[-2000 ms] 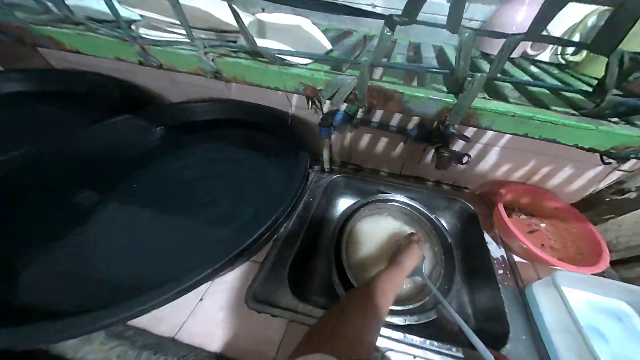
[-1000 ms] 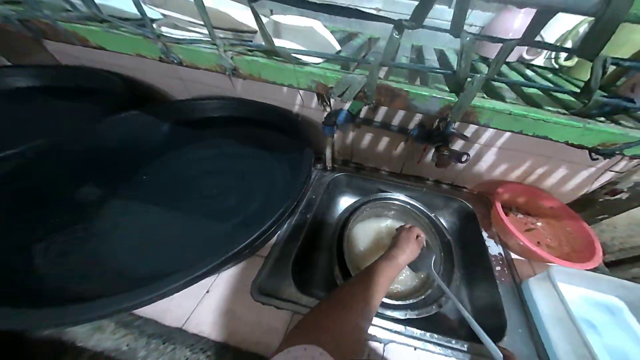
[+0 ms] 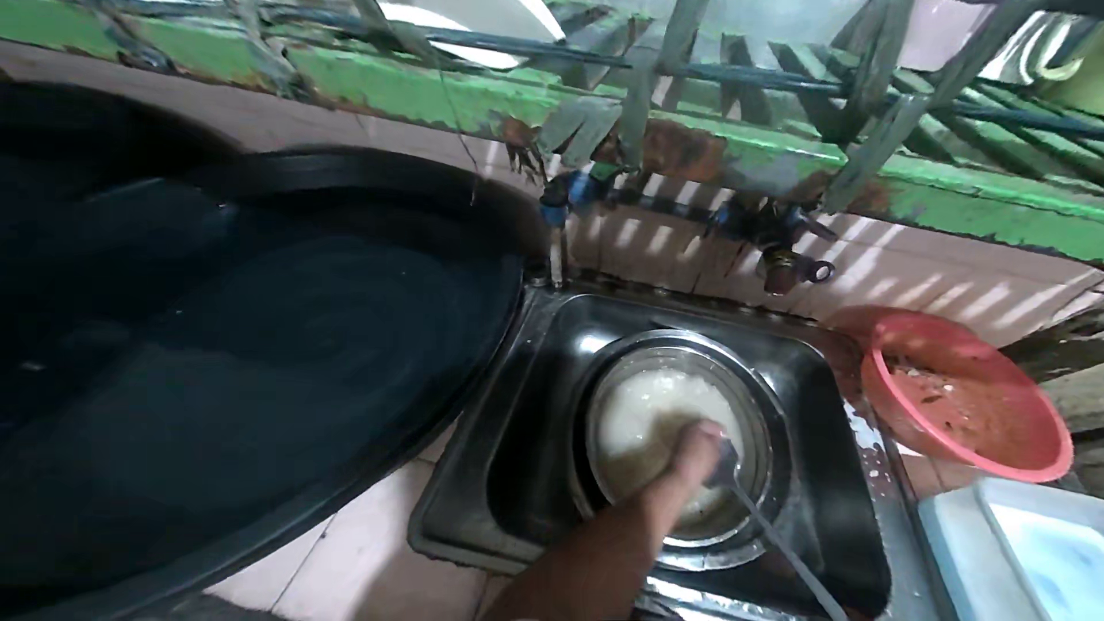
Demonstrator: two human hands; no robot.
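My left hand (image 3: 694,453) reaches from the bottom edge into a round metal pot (image 3: 772,414) standing in a stainless steel sink (image 3: 526,414). Inside the pot lies a white, grainy mass that looks like rice (image 3: 664,397), with cloudy liquid around its lower part. The hand is right beside the bowl of a metal ladle or large spoon (image 3: 727,466); its fingers are mostly hidden, so a grip cannot be told. The handle runs down to the right and leaves the frame. My right hand is out of view.
Large black basins of water (image 3: 319,310) border the sink's left side. Faucets (image 3: 780,267) project from the tiled wall beneath a green slatted rack (image 3: 949,203). At right are a red plastic basin with scraps (image 3: 975,405) and a pale blue-white container (image 3: 957,526).
My left hand has shifted a little within the pot, staying beside the ladle's bowl. More of the white mass shows above the hand than a second ago.
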